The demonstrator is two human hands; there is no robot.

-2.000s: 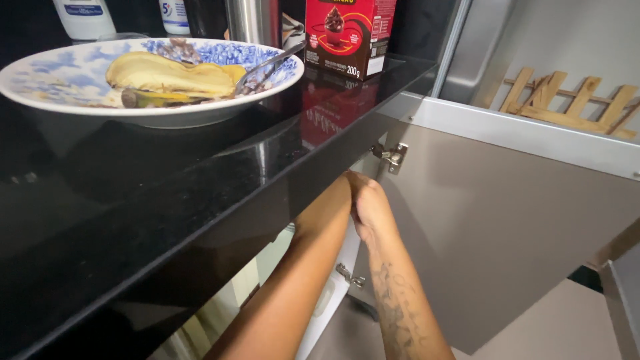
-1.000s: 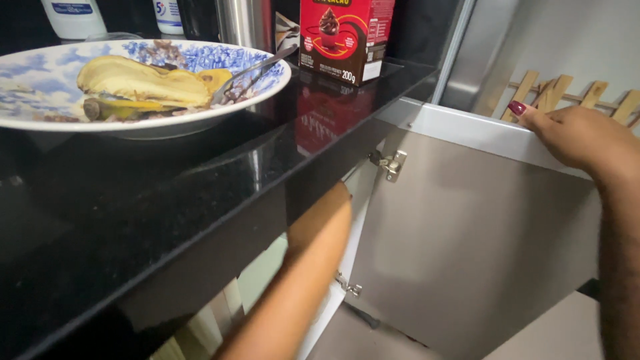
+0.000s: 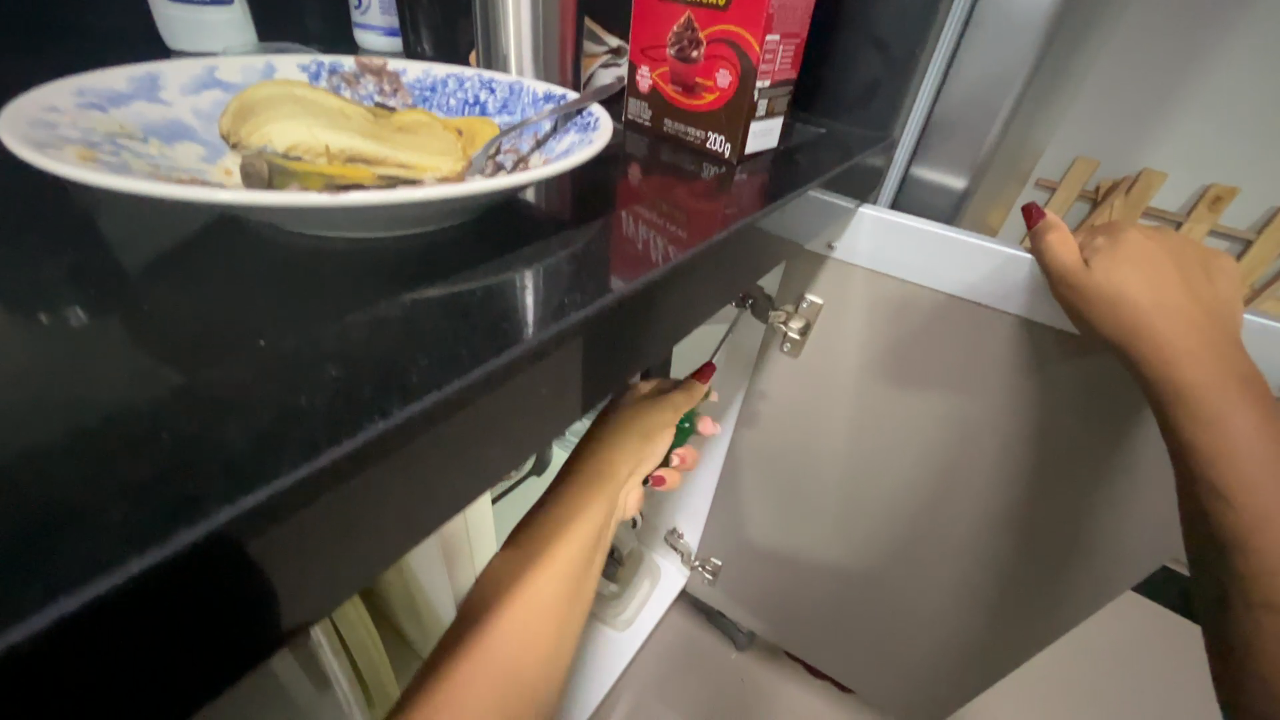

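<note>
My left hand (image 3: pixel 650 430) is closed around the green handle of a screwdriver (image 3: pixel 684 430) inside the cabinet under the counter. Its thin metal shaft points up to the upper hinge (image 3: pixel 795 322), where the tip reaches the hinge's arm at the cabinet's side wall. My right hand (image 3: pixel 1135 275) rests on the top edge of the open cabinet door (image 3: pixel 940 430), its thumb on the near side and its other fingers hidden. The lower hinge (image 3: pixel 693 556) joins the door to the cabinet below my left hand.
On the black countertop (image 3: pixel 250 350) stand a patterned plate (image 3: pixel 380 205) with banana peel and a fork, a red cocoa box (image 3: pixel 700 75), a metal cylinder (image 3: pixel 527 35) and bottles. A plastic container (image 3: pixel 628 590) sits low in the cabinet. A small wooden fence (image 3: pixel 1145 195) lies beyond the door.
My right hand has moved from beside my left hand to the door's top edge. My left hand, hidden behind the counter a second ago, now shows with the screwdriver.
</note>
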